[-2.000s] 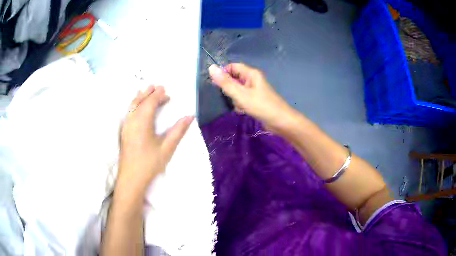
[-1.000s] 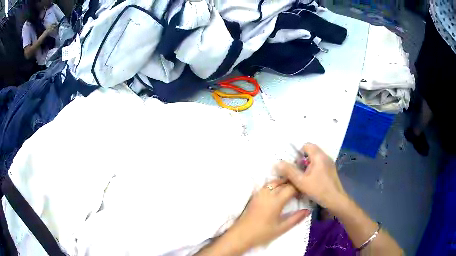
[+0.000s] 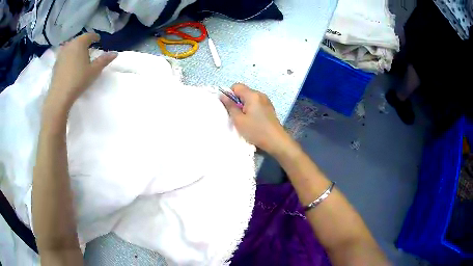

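Note:
A large white fabric piece (image 3: 150,145) with a frayed right edge covers much of the tabletop. My right hand (image 3: 254,114) is closed around the thread snips (image 3: 233,97), their dark blades pointing up and left past the fingers, at the fabric's upper right edge. My left hand (image 3: 78,60) lies at the fabric's far upper left edge, thumb spread from the fingers; whether it pinches cloth cannot be told.
Scissors (image 3: 181,40) with red and yellow handles and a slim white stick (image 3: 213,51) lie beyond the fabric. A navy and white heap (image 3: 62,21) is at the far side. Folded cream pieces (image 3: 363,31) sit on a blue crate (image 3: 334,83). A person (image 3: 435,67) stands at right.
My hands have moved apart: the left reached to the far left edge of the fabric, the right stayed near the right edge with the snips. The fabric's near part now shows tabletop below it.

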